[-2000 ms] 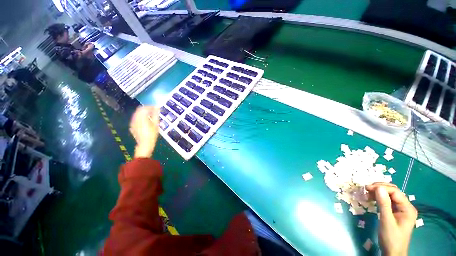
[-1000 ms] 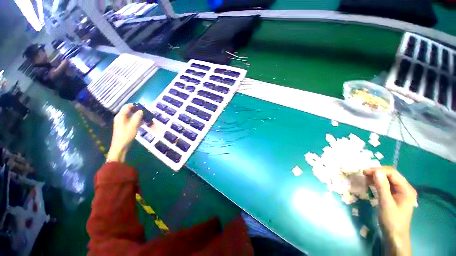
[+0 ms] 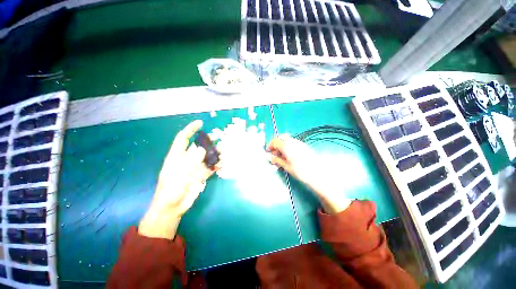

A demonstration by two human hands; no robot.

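My left hand (image 3: 176, 179) holds a black housing (image 3: 208, 149) upright between thumb and fingers, at the left side of a loose pile of pale squares (image 3: 240, 148). My right hand (image 3: 297, 162) is at the right side of the pile, with thumb and forefinger pinched together. Glare washes out its fingertips and the pile, so I cannot tell whether a pale square is between them. The two hands are apart.
A white tray of black units (image 3: 62, 132) lies at left. Another tray (image 3: 420, 186) is raised at right, beside dark wires (image 3: 331, 131). Behind are a clear container of small parts (image 3: 226, 75), a rear tray (image 3: 310, 55), a post (image 3: 438, 42) and coiled cables (image 3: 474, 97).
The view has swung right, bringing the right tray into sight. My left hand has moved from the left tray to the pile with the black housing. My right hand remains near the pile.
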